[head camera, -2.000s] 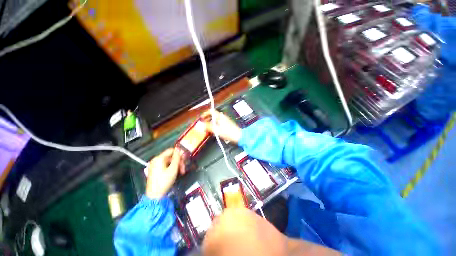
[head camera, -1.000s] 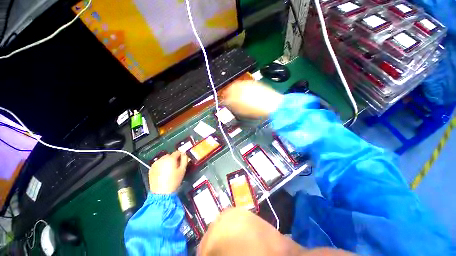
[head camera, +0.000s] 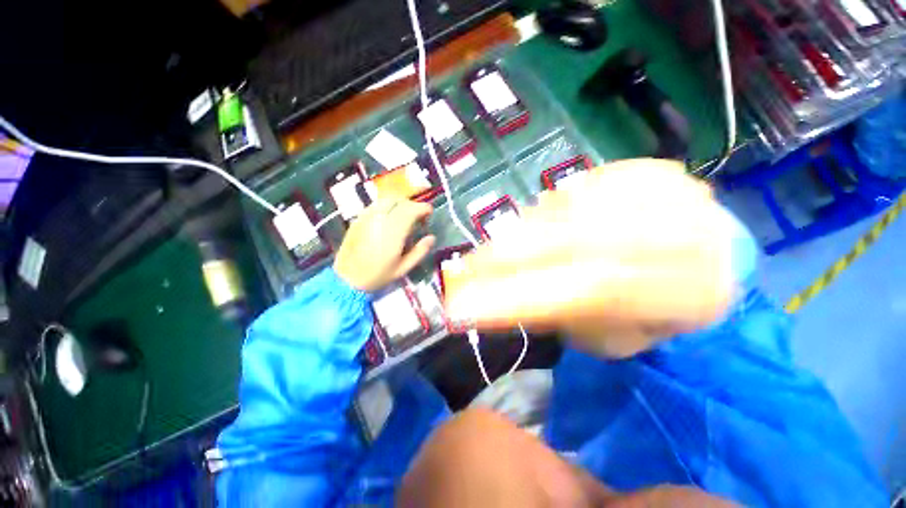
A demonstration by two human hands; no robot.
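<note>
The clear blister tray (head camera: 541, 147) holds several red-edged devices in two rows. My left hand (head camera: 385, 243) is over the tray's middle, thumb apart, fingertips at the lower edge of an orange-screened device (head camera: 397, 183) in the back row. My right hand (head camera: 596, 263) is large and blurred over the front row. Its fingertips cover part of a red-edged device (head camera: 452, 266); whether they grip it cannot be told. A white-faced device (head camera: 399, 316) lies left of it. A white cable (head camera: 434, 149) hangs across the tray, and white cord loops at the front edge.
A white slip (head camera: 390, 150) lies behind the orange-screened device. A keyboard (head camera: 348, 50) and orange-brown strip (head camera: 343, 116) lie behind the tray. A black scanner (head camera: 651, 104) and stacked trays (head camera: 795, 74) stand right. A white mouse (head camera: 70, 362) is left. Blurred bare skin shows bottom centre.
The view has tilted down. My right hand has come from the back row to the front row. My left hand has moved right, to the orange-screened device, which now lies in the tray.
</note>
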